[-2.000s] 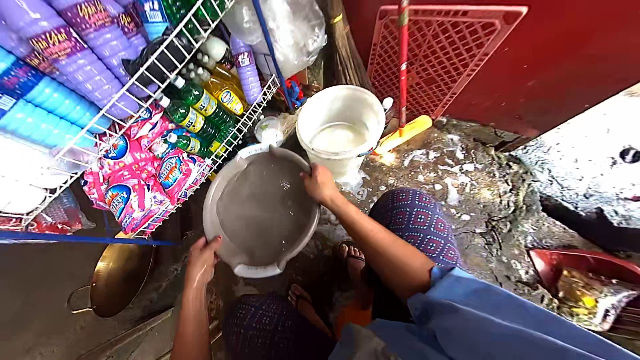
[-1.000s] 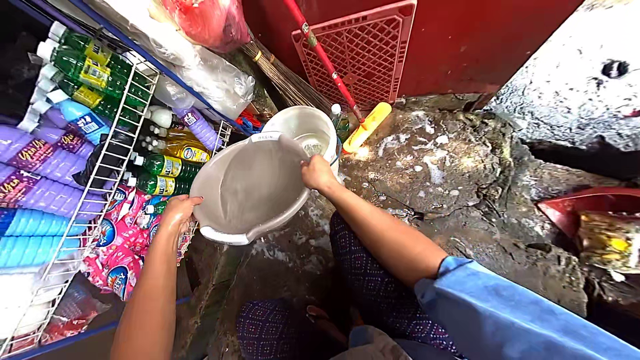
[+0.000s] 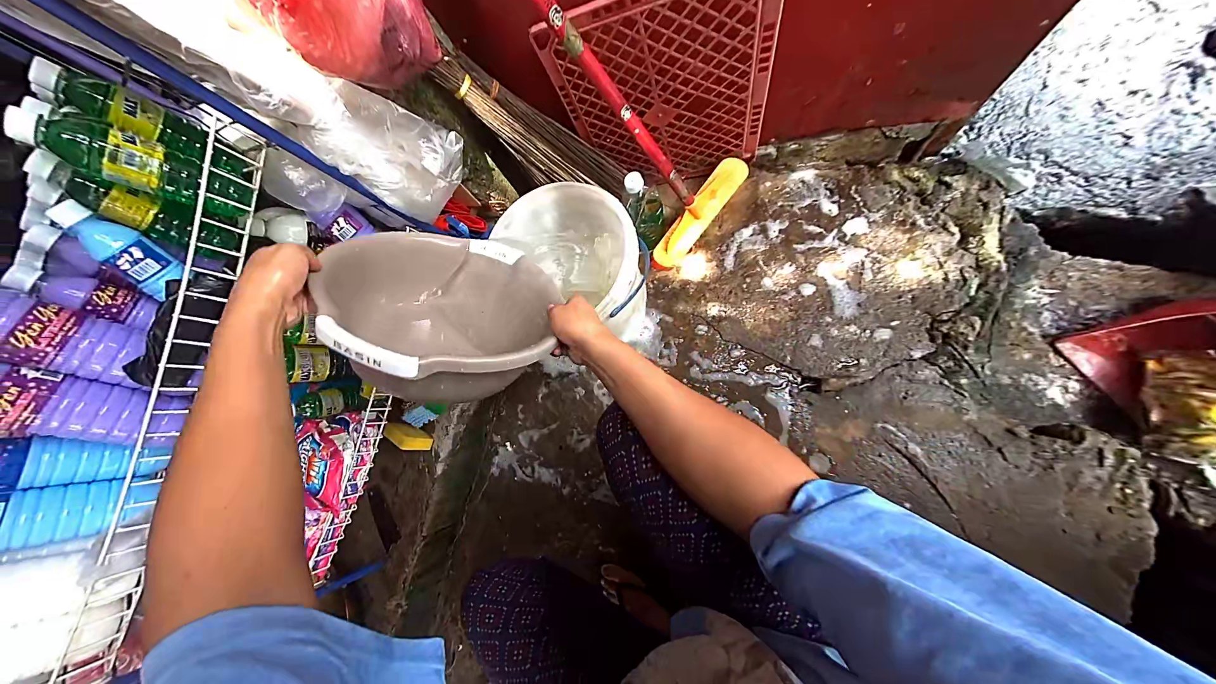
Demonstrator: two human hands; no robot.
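Observation:
A grey plastic basin (image 3: pixel 432 304) with pale handles is held up and tilted between my two hands, left of centre. My left hand (image 3: pixel 275 285) grips its left rim. My right hand (image 3: pixel 578 328) grips the right rim, beside a white plastic bucket (image 3: pixel 622 237). The bucket stands on the ground just behind the basin and holds cloudy liquid. Part of the basin's far edge overlaps the bucket's opening in this view; whether they touch, I cannot tell. Water lies in the low side of the basin.
A wire rack (image 3: pixel 185 313) of bottles and detergent packets stands at left. Behind the bucket are a stick broom (image 3: pixel 522 119), a red plastic crate (image 3: pixel 665 76) and a red pole with a yellow-orange head (image 3: pixel 703 214). Wet, uneven ground (image 3: pixel 855 285) bears suds. A red dustpan (image 3: pixel 1130 347) lies at right.
The basin, level over the ground in front of the bucket two seconds ago, has been raised and tilted, with both hands still on its rim. The view has shifted.

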